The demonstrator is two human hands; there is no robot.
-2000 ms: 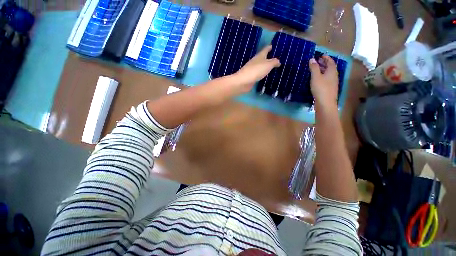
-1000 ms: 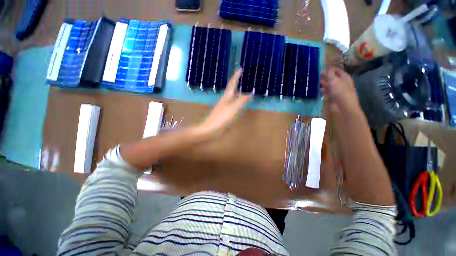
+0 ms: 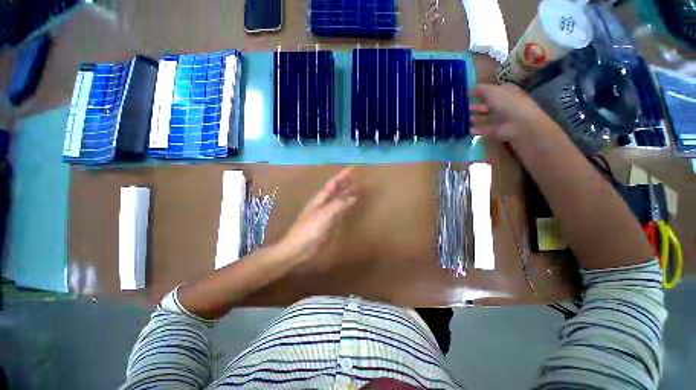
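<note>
Three dark navy groups of solar cells lie on a pale blue-green sheet (image 3: 259, 148): one on the left (image 3: 304, 95), a middle one (image 3: 381, 95) and a shorter right one (image 3: 441, 100) against the middle one. Thin silvery wire ends stick out at their edges. My right hand (image 3: 500, 112) is at the right edge of the right group, fingers slightly bent; whether it touches the cells I cannot tell. My left hand (image 3: 324, 213) is above the brown bench in front of the sheet, slightly blurred, fingers apart and empty.
Two bright blue cell stacks (image 3: 194, 105) lie at left. Ribbon bundles (image 3: 453, 221) and white blocks (image 3: 481, 216) lie nearer me. A phone (image 3: 262, 15) and dark blue stack (image 3: 353, 17) are at the far side. A cup (image 3: 546, 42), grey motor-like body (image 3: 595, 99) and scissors (image 3: 670, 255) are at right.
My left hand has drawn back from the cells toward me. My right hand has left the cells and hovered beside them, and is now at their right edge. The view has shifted.
</note>
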